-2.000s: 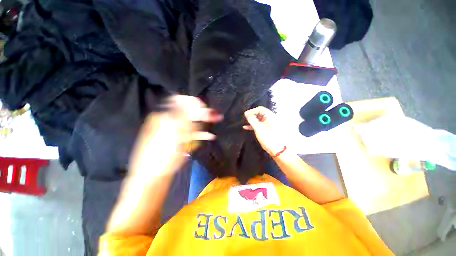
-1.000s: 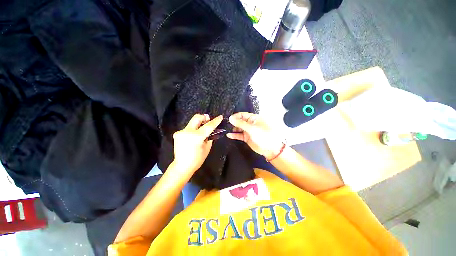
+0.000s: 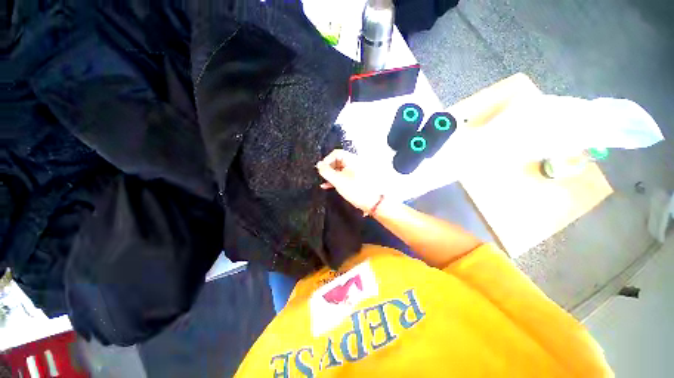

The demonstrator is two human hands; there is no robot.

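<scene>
The black garment [image 3: 137,96] lies in a large heap across the left and middle of the view and down onto my lap. Its nubbly, speckled area [image 3: 284,140] faces up in the middle, beside smoother cloth with faint stitch lines. My right hand [image 3: 340,176], with a red cord at the wrist, has its fingers curled together at the garment's right part and seems to pinch the dark cloth there. No needle or thread can be made out at the fingertips. My left hand and arm are not in view.
Three black thread cones [image 3: 419,138] with teal ends stand on the white table [image 3: 369,129] right of the garment. Behind them are a dark flat phone-like rectangle [image 3: 384,83] and a steel flask [image 3: 377,33]. A pale board [image 3: 517,221] is at right, a red basket [image 3: 48,356] lower left.
My left hand was at the cloth beside my right hand and has gone out of view. My right hand stays at the garment. The view has shifted, so the table things appear further left.
</scene>
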